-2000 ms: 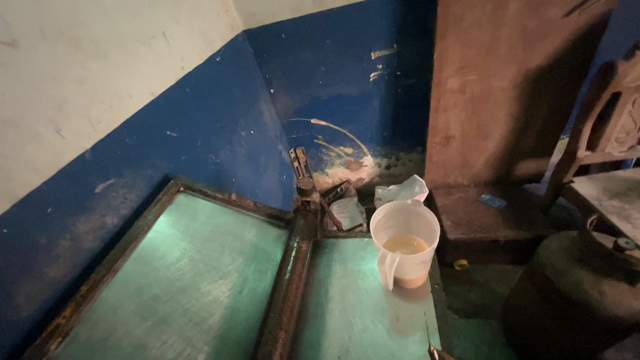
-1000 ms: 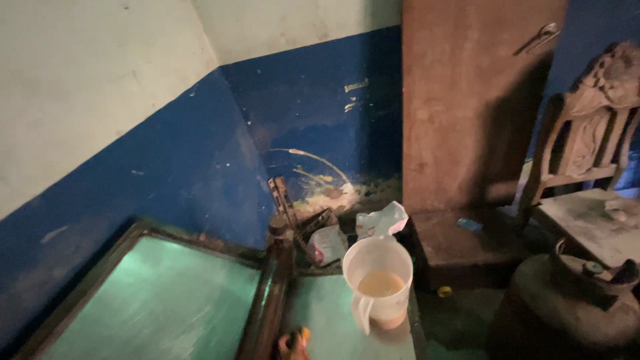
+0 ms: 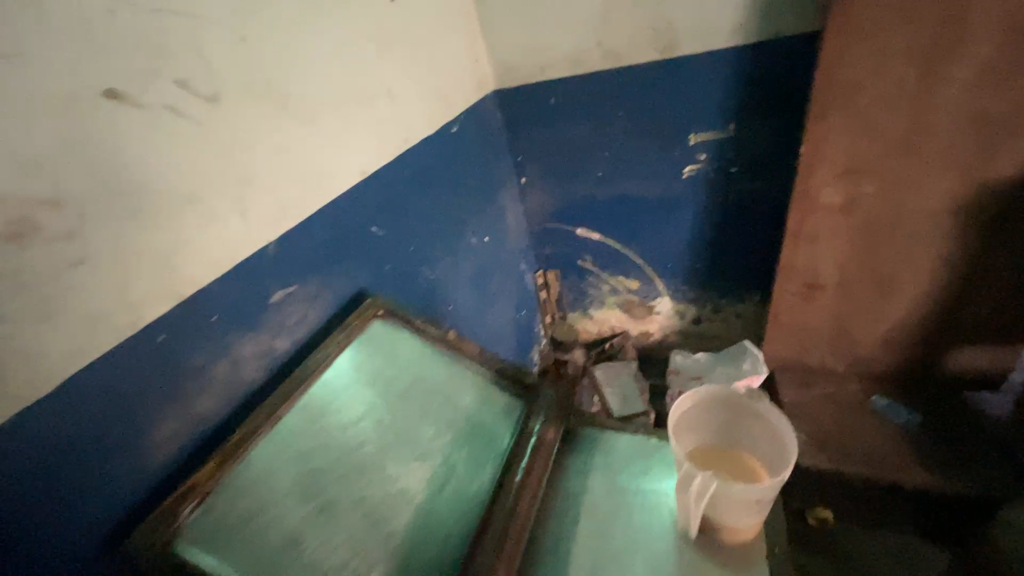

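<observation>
Neither of my hands shows in the head view now. A translucent plastic measuring jug (image 3: pixel 732 464), with a tan liquid inside, stands upright on the right green panel (image 3: pixel 612 496). Its handle faces the lower left. Beside it, a second green panel (image 3: pixel 368 456) in a dark, worn frame tilts up against the blue wall. A dark rail (image 3: pixel 524 488) runs between the two panels. Crumpled pale plastic or paper (image 3: pixel 716 366) lies just behind the jug, and a small pale packet (image 3: pixel 622 390) sits to its left.
In the corner an upright worn bar (image 3: pixel 550 300) stands near the end of the rail. A reddish-brown board (image 3: pixel 896 200) rises at the right. On the dark surface below it lie a small bluish scrap (image 3: pixel 894 410) and a yellowish bit (image 3: pixel 819 516).
Fingertips seen at the bottom edge one second ago are out of view. The view has shifted, so the chair and the metal cylinder at the right no longer show clearly. The jug stays on the panel.
</observation>
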